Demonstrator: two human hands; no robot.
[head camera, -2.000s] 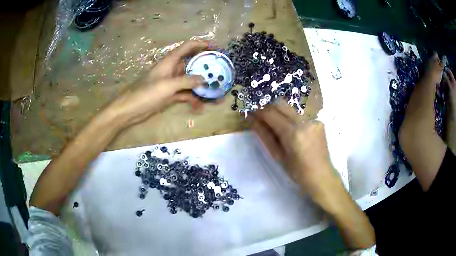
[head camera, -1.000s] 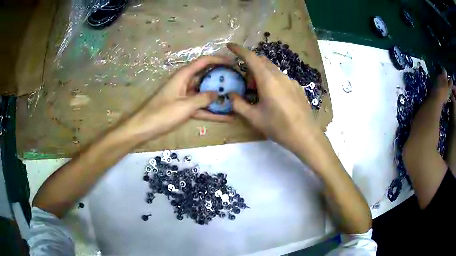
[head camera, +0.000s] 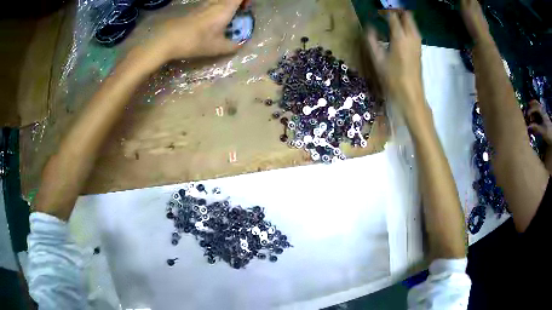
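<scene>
My left hand (head camera: 209, 29) is at the top of the brown board (head camera: 163, 130), its fingers around a round pale-blue housing (head camera: 241, 26) with dark spots, partly hidden. My right hand (head camera: 396, 51) is blurred at the upper right, past the board's right edge; whether it holds anything cannot be told. A heap of small dark round inserts (head camera: 302, 79) with white ring pieces (head camera: 331, 111) lies on the right of the board. A second heap of small parts (head camera: 227, 229) lies on the white sheet (head camera: 327, 242) nearest me.
Black round housings (head camera: 115, 24) lie on clear film (head camera: 82, 51) at the top left. Small reddish scraps (head camera: 233, 157) lie on the board. At the right, another person's arm (head camera: 508, 139) reaches over a dark pile (head camera: 484, 175). Part of a pale disc (head camera: 390, 3) shows at the top.
My hands have parted. My left hand moved up the board with the housing; my right hand let go of it and moved up and right. The other person's arm reaches further up.
</scene>
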